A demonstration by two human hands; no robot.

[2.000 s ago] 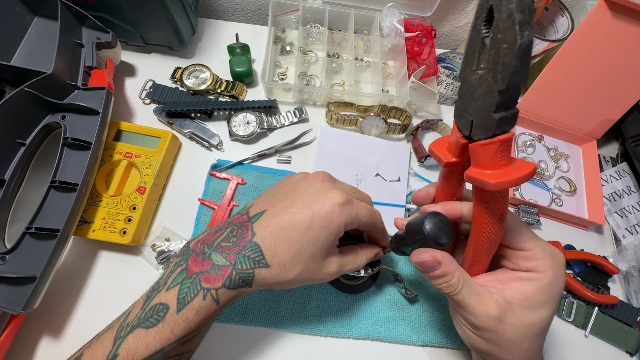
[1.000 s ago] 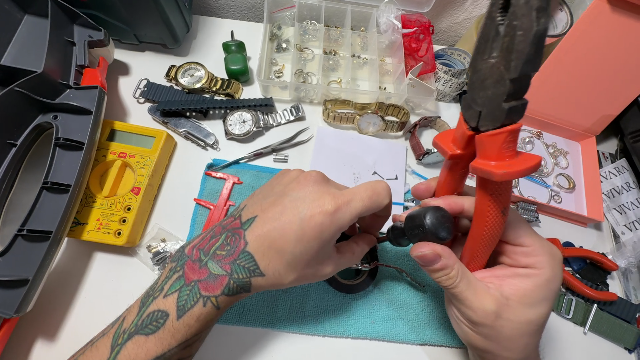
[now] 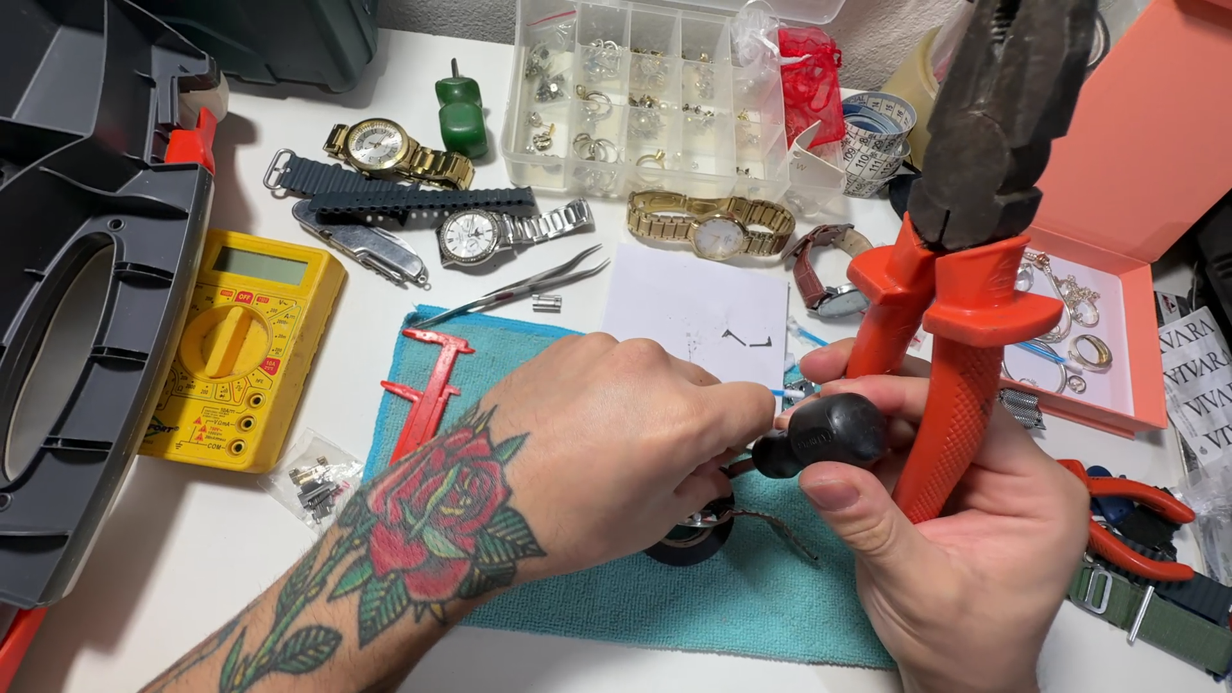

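Note:
My right hand (image 3: pixel 962 539) is closed around red-handled combination pliers (image 3: pixel 962 318), jaws pointing up, and a black bulb-shaped handle (image 3: pixel 823 435) between thumb and fingers. My left hand (image 3: pixel 626 443), its forearm tattooed with a rose, pinches something beside that handle; its fingertips and what they hold are mostly hidden. Below them a round black object (image 3: pixel 693 544) and a thin twisted cord or chain (image 3: pixel 780 534) lie on a turquoise cloth (image 3: pixel 616 616). A white sheet (image 3: pixel 693 298) with small dark pieces lies behind my hands, and a red caliper (image 3: pixel 428 395) is left of them.
A yellow multimeter (image 3: pixel 241 351) and grey plastic case part (image 3: pixel 115 289) stand at left. Tweezers (image 3: pixel 520 289), several watches (image 3: pixel 472 236) and a compartment box of jewellery (image 3: pixel 645 178) are behind. At right are a pink box (image 3: pixel 1136 385) and red-handled pliers (image 3: pixel 1145 491).
The thin twisted cord or chain below my hands has shifted and shows more of its length than two seconds ago. Both hands stay close together, the pliers still in the right.

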